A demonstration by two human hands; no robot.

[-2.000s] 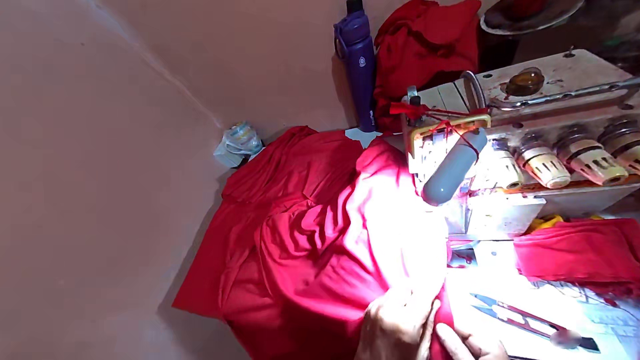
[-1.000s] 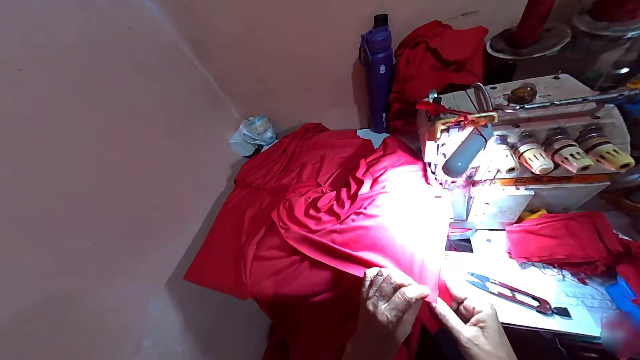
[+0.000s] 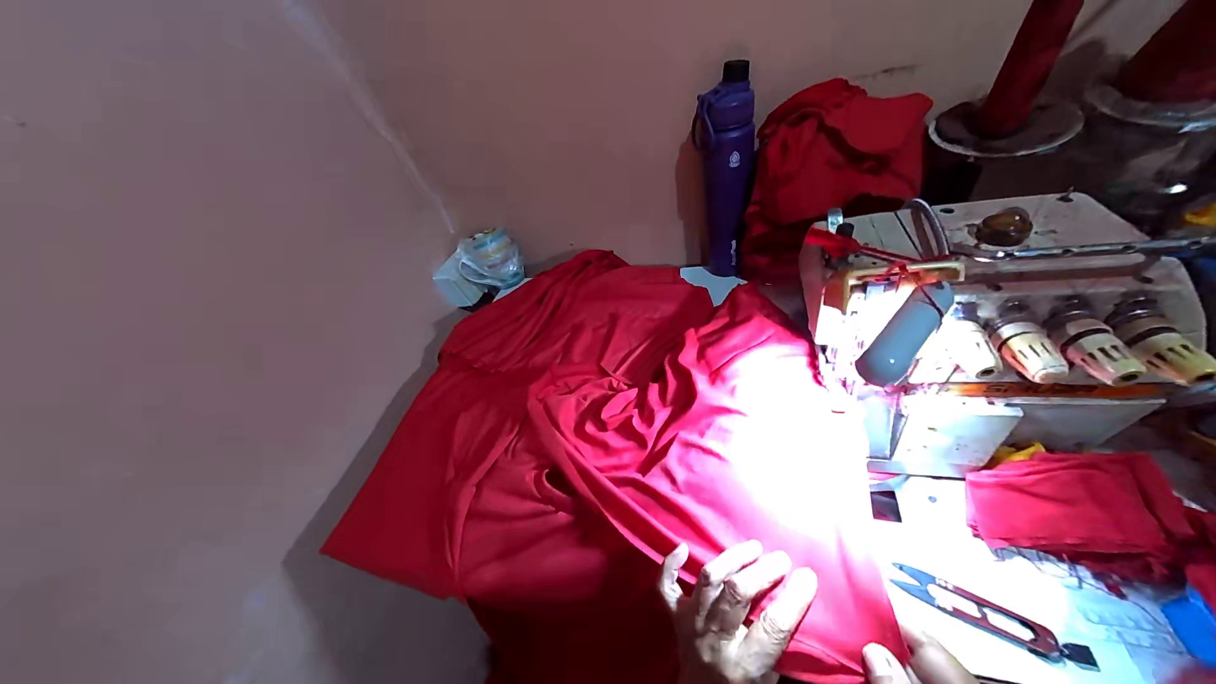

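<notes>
Red fabric [image 3: 608,475] lies bunched over the table's left part and hangs past its front edge. My left hand [image 3: 741,613] rests on the fabric's near edge with its fingers spread and bent; how firmly it grips is unclear. At the bottom of the view, my right hand [image 3: 912,660] pinches the fabric's corner between thumb and finger, and most of that hand is cut off. Beyond both hands stands an overlock sewing machine [image 3: 1045,275], its bright lamp glare hiding the needle area. Thread snips [image 3: 993,617] lie on the table to the right of my right hand.
A purple bottle [image 3: 728,180] stands by the wall, beside a red cloth bundle [image 3: 836,152]. Folded red fabric [image 3: 1073,503] lies below the machine's tension dials [image 3: 1097,342]. Red thread cones [image 3: 1031,66] stand behind the machine. A small plastic-wrapped item [image 3: 489,258] sits at the table's back corner.
My left hand's fingers are more spread than one second ago. The near edge of the fabric, more bunched two seconds ago, now runs in a longer line toward my hands.
</notes>
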